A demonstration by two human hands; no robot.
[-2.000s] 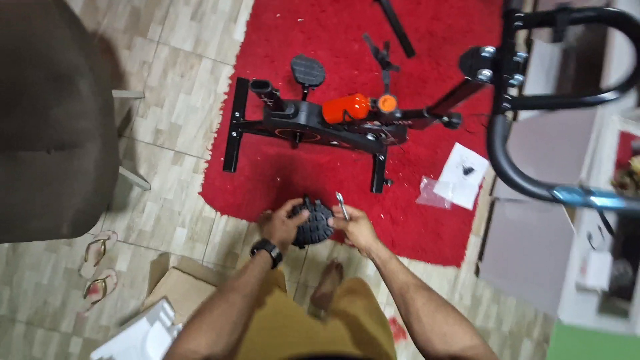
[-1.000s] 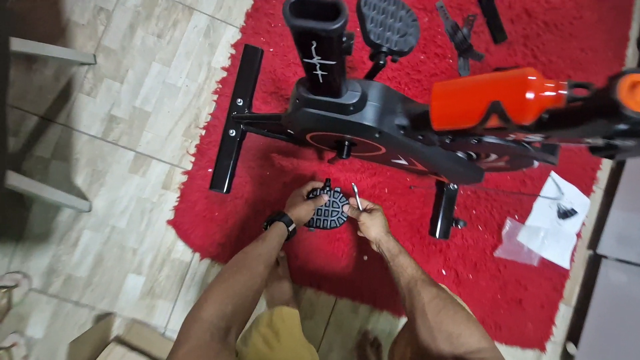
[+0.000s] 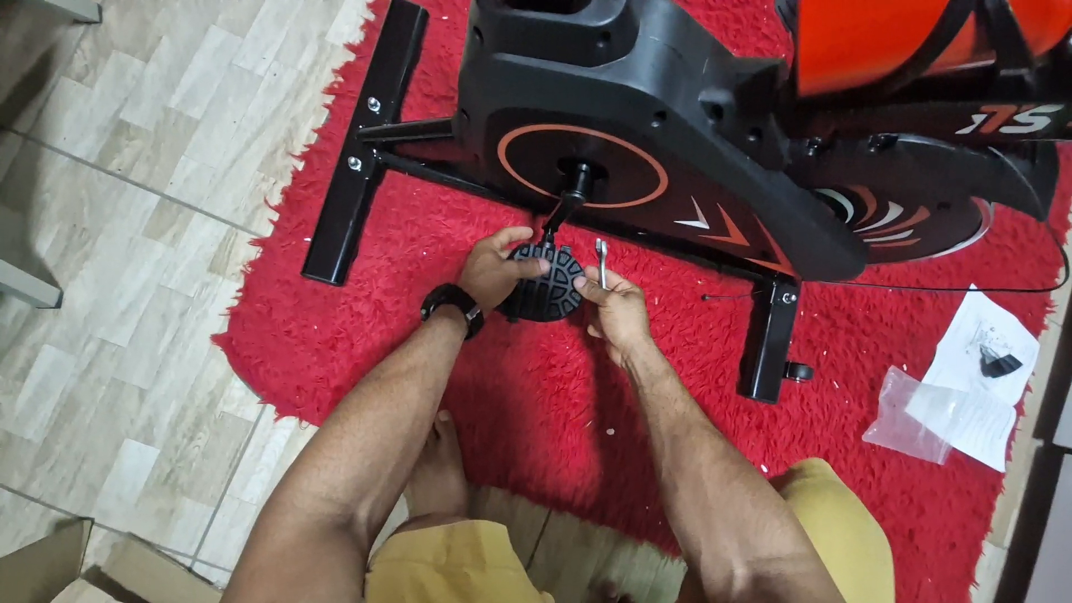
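A round black plastic pedal [image 3: 544, 289] is at the lower end of the crank arm [image 3: 563, 211] of a black exercise bike [image 3: 620, 109]; whether it is joined to the crank cannot be told. My left hand [image 3: 494, 272], with a black watch on the wrist, grips the pedal's left side, thumb on top. My right hand [image 3: 618, 310] holds a small metal wrench [image 3: 601, 261] upright, and its thumb touches the pedal's right edge.
The bike's rear foot bar [image 3: 356, 159] and front foot bar [image 3: 766, 343] stand on a red shaggy rug [image 3: 519, 419]. At right lie a paper sheet [image 3: 971, 402], a clear plastic bag [image 3: 900, 419] and a small black part [image 3: 998, 362]. An open cardboard box [image 3: 100, 569] is at lower left.
The view has moved much closer to the bike. Both hands have carried the pedal from the rug's near edge to the crank arm. The wrench has stayed in my right hand.
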